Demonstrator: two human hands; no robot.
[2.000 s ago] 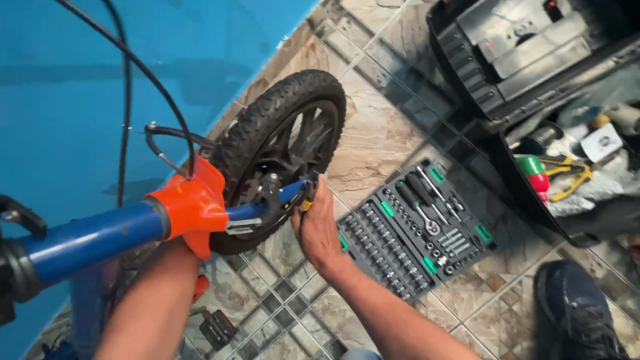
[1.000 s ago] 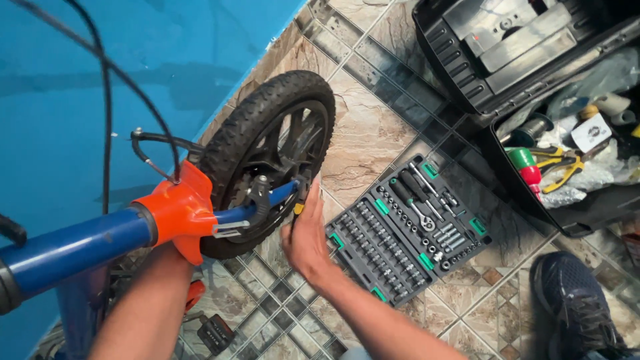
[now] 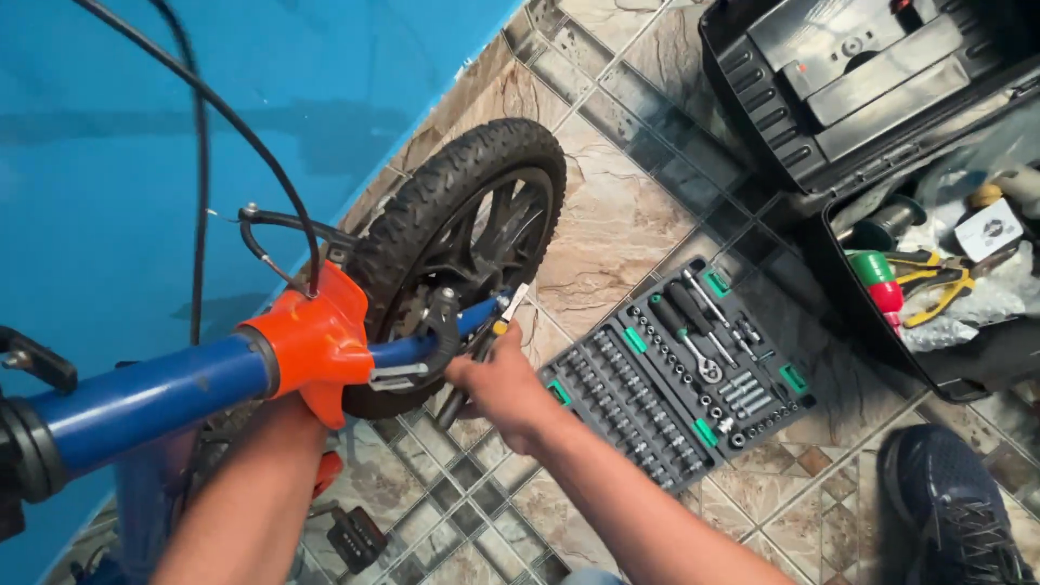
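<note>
My right hand is closed around a hand tool with a metal head, a yellow part and dark handles. Its head is at the lower end of the blue fork leg, near the hub of the black bicycle wheel. My left forearm passes under the orange plastic part around the blue frame tube; the left hand is hidden behind it. A black brake arm sits beside the fork leg.
An open socket set lies on the tiled floor right of my right hand. Beyond it stands an open black toolbox with yellow-handled pliers. A dark shoe is at lower right, a black pedal at lower left. A blue wall borders the wheel.
My right hand has moved from flat beside the fork end to a grip lower and closer in, with the tool's metal head now showing at the fork end.
</note>
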